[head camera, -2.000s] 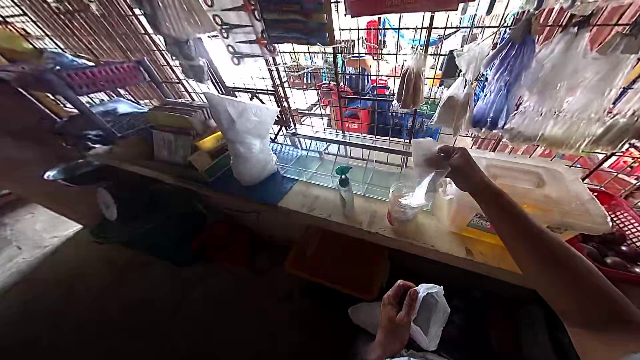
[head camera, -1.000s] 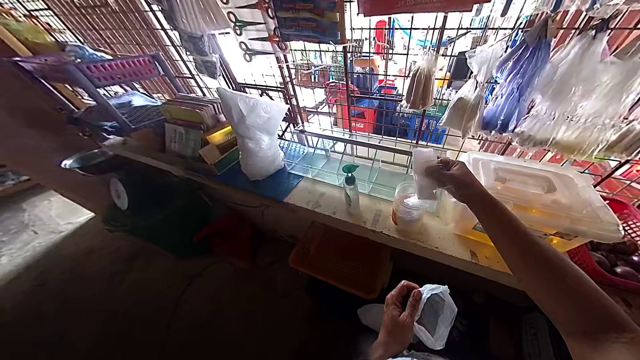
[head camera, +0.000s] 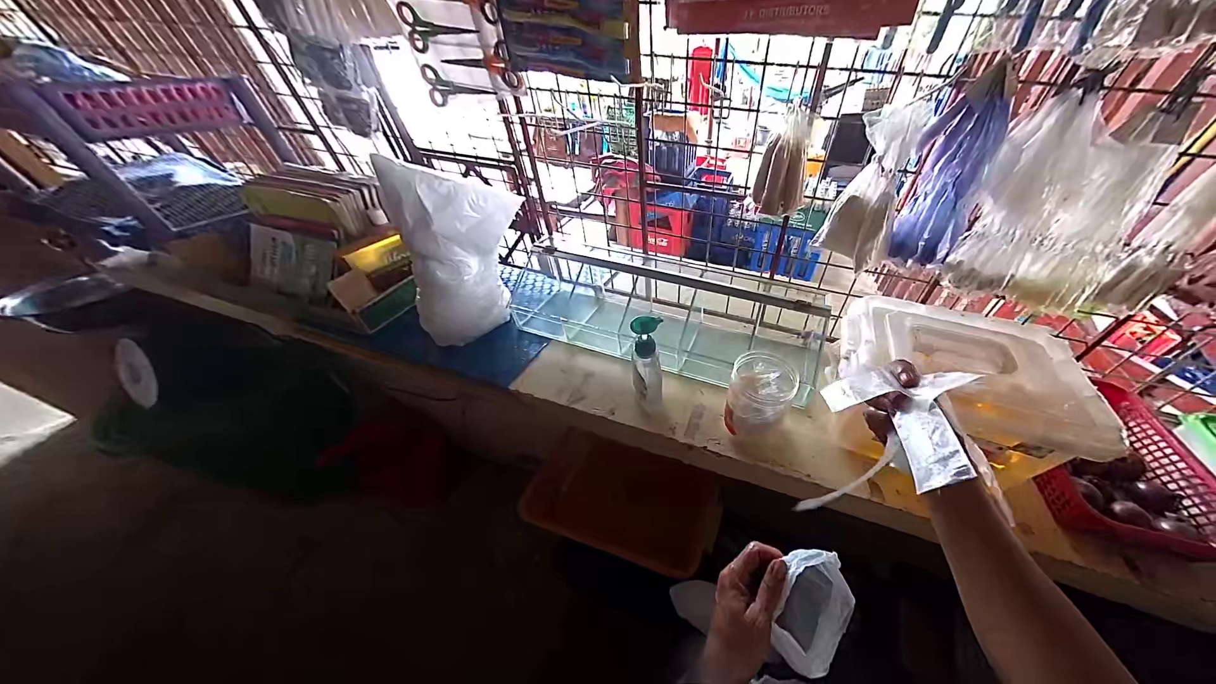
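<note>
My left hand (head camera: 746, 603) grips the rim of a white plastic bag (head camera: 815, 613), whose mouth gapes toward me below the counter. Above the counter's right part, my right hand (head camera: 891, 399) holds several thin, whitish plastic strips or small packets (head camera: 931, 442) that fan out from the fingers; their exact kind is unclear. Left of that hand stands a clear round plastic jar (head camera: 760, 391) with something pale inside. A pump bottle with a green top (head camera: 646, 366) is farther left. Behind the right hand sits a translucent lidded storage box (head camera: 978, 370).
A filled white plastic bag (head camera: 451, 256) stands on the counter (head camera: 589, 385) by boxes (head camera: 375, 275). A glass divided case (head camera: 674, 323) lies along the wire grille. Bundled bags (head camera: 950, 180) hang at right over a red basket (head camera: 1154, 446). A scale (head camera: 136, 372) is at left.
My right hand has moved from over the jar to the right, in front of the storage box, and the pale plastic in it is now spread out. My left hand still holds the bag.
</note>
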